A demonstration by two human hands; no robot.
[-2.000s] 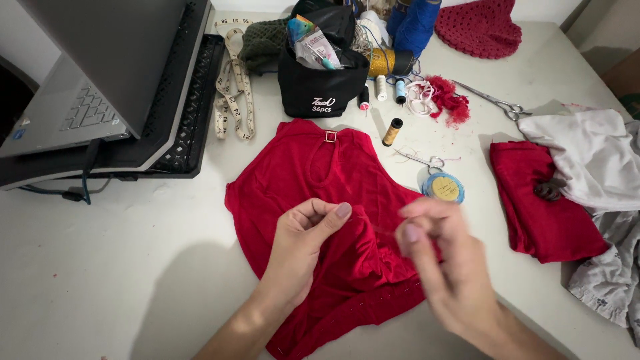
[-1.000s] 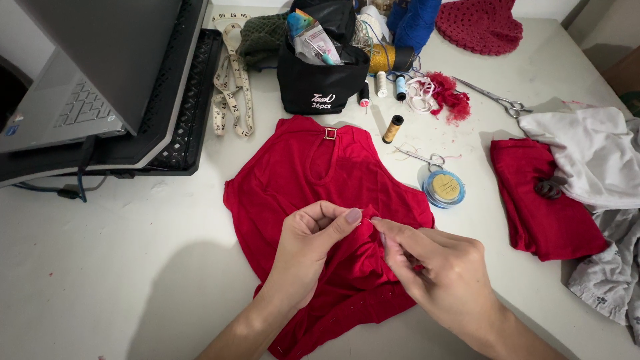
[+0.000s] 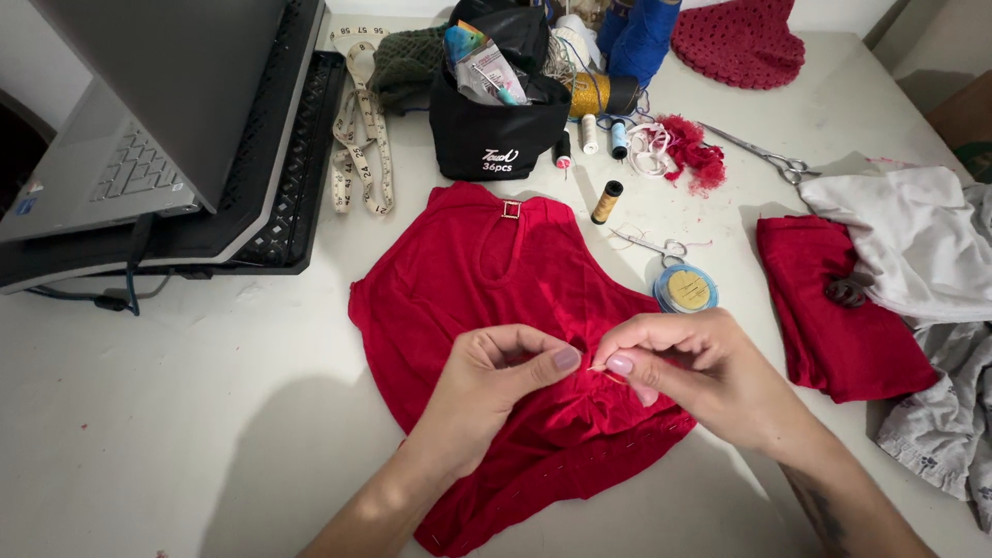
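Note:
A red halter-style garment [image 3: 480,310] with a small buckle [image 3: 511,209] at its neck lies spread on the table, with pale stitches along its lower hem. Above it, my right hand [image 3: 682,372] pinches a thin thread [image 3: 612,375] between thumb and index finger. My left hand [image 3: 504,380] is just left of it, thumb and index fingertip together; what they pinch, perhaps a needle, is too small to tell. Near the garment's right edge are small scissors [image 3: 655,246] and a round blue-rimmed pin case [image 3: 687,289] holding needles. A yellow thread spool [image 3: 607,202] stands above them.
A laptop [image 3: 147,155] on a black stand is at the left, beside a tape measure [image 3: 363,147]. Behind the garment stand a black pouch [image 3: 496,139], small spools and yarn cones [image 3: 639,39]. Larger scissors [image 3: 763,153], folded red cloth [image 3: 845,325] and white cloth [image 3: 907,240] lie right.
My right hand has come in from the right to beside my left fingertips. Between one second ago and now, the fingertips have parted slightly, and a loop of thread shows at my right hand.

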